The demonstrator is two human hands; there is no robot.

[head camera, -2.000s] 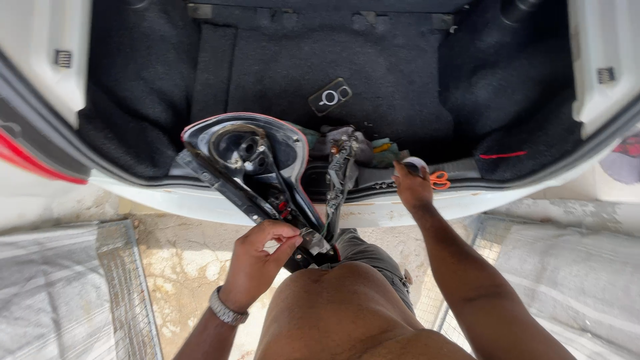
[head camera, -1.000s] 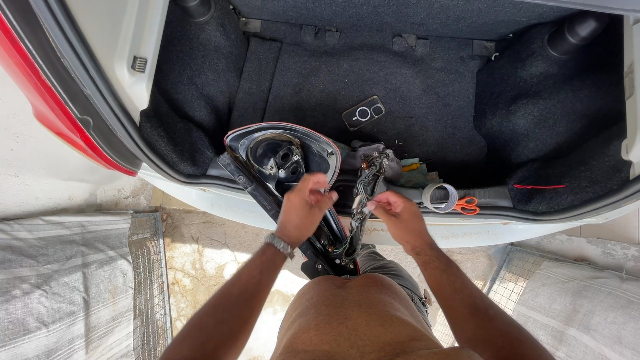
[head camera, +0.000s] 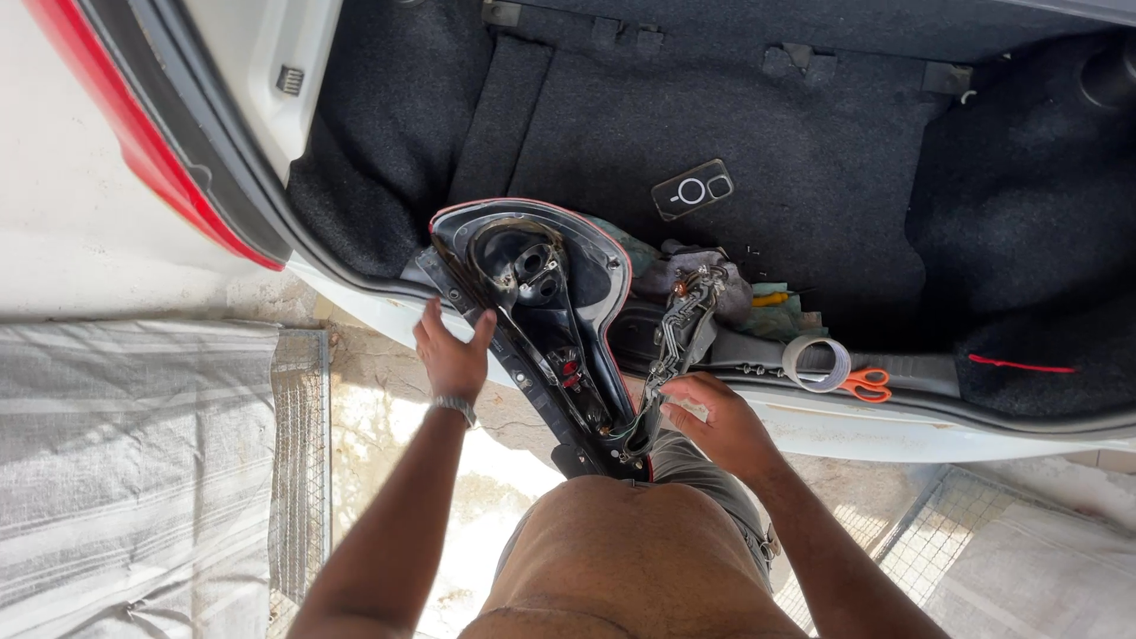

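A car's tail light housing (head camera: 581, 257), its inner side up, leans across the boot sill toward my body. Against its left edge rests my left hand (head camera: 454, 351), thumb on the dark rim and fingers spread. The bulb holder plate (head camera: 679, 333) with metal tracks lies to the right of the housing, and thin wires join the two near their lower ends. My right hand (head camera: 714, 417) is at the lower part of this plate, thumb and forefinger close to its edge; whether they pinch it is unclear. A grey cloth (head camera: 732, 288) lies beneath the plate's upper end.
A roll of tape (head camera: 816, 364) and orange-handled scissors (head camera: 866, 384) lie on the boot sill, beside several screws (head camera: 759, 370). Farther in are a phone (head camera: 692, 189) and a yellow-handled tool (head camera: 769, 299). A red strip (head camera: 1021, 364) lies at right.
My left hand has moved from over the housing to its left edge. My right hand, at the tape roll two seconds ago, is now at the bulb holder plate, lower than a second ago.
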